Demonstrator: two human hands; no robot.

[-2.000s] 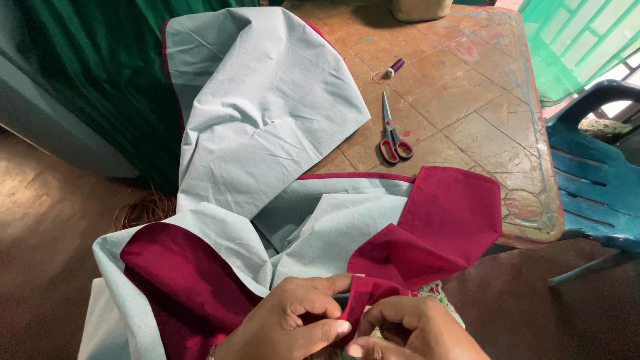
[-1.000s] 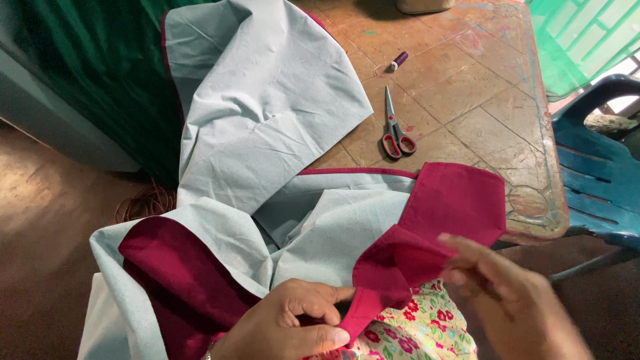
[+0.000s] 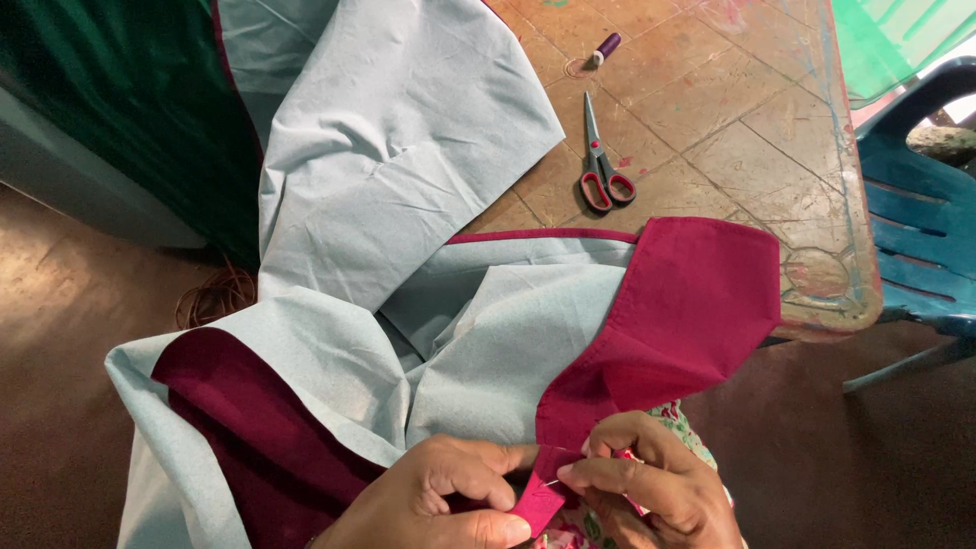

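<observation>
My left hand [image 3: 450, 496] pinches the folded edge of a magenta fabric band [image 3: 705, 305], which is joined to light grey-blue cloth [image 3: 404, 160]. Between the thumb and finger of my right hand [image 3: 648, 480] is a thin sewing needle [image 3: 550, 482], its tip at the magenta fold, where a loop of thread shows. The cloth drapes from the table down over the lap, with a dark maroon part [image 3: 259, 435] at the lower left. Scissors [image 3: 602, 164] with black and red handles lie on the table, below a purple thread spool [image 3: 607, 48].
The worn brown table [image 3: 724, 145] fills the upper right. A blue plastic chair [image 3: 919, 221] stands at its right side, with a green chair behind. Dark green fabric [image 3: 145, 114] hangs at the left, above a tangle of brown cord [image 3: 217, 296]. Floral cloth [image 3: 675, 427] covers the lap.
My right hand was stretched out to the right, away from the fold, one second ago; now it is back beside my left hand. The magenta cloth over the lap has shifted.
</observation>
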